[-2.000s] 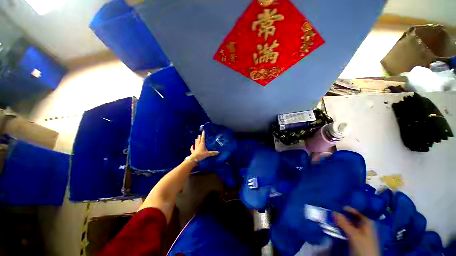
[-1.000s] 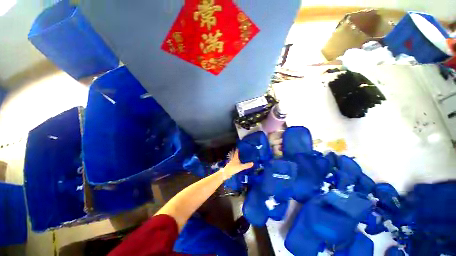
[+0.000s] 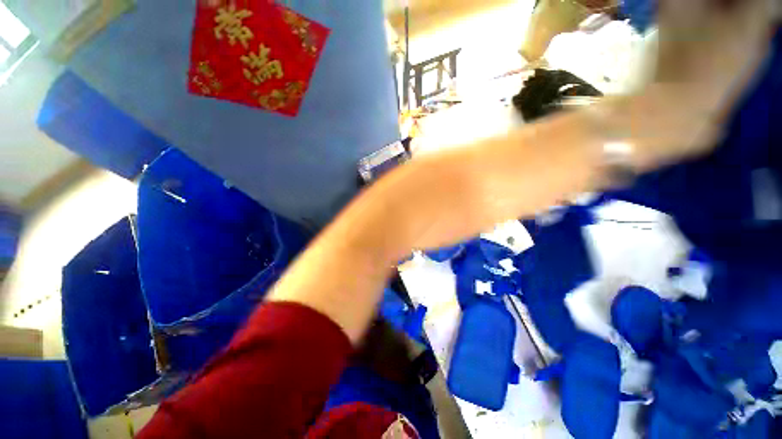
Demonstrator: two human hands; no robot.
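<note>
My left arm reaches across from the lower left. My left hand is blurred at the upper right, beside a large dark blue mass that reaches the right edge. Whether the fingers grip it cannot be told. My right hand cannot be made out. Blue pouches lie spread over the white table: one plain, rounded pouch near the front edge, another plain pouch to its right, and a pouch with white marks behind. More blurred pouches lie at the lower right.
Large blue bins stand on the left. A blue-grey partition with a red paper decoration stands ahead. A small box is partly behind my left arm. Black pieces and white material lie farther back.
My left hand has moved from the pouches at the table's left end far to the upper right. The view has shifted, and the pouches lie more spread out, with more white table between them.
</note>
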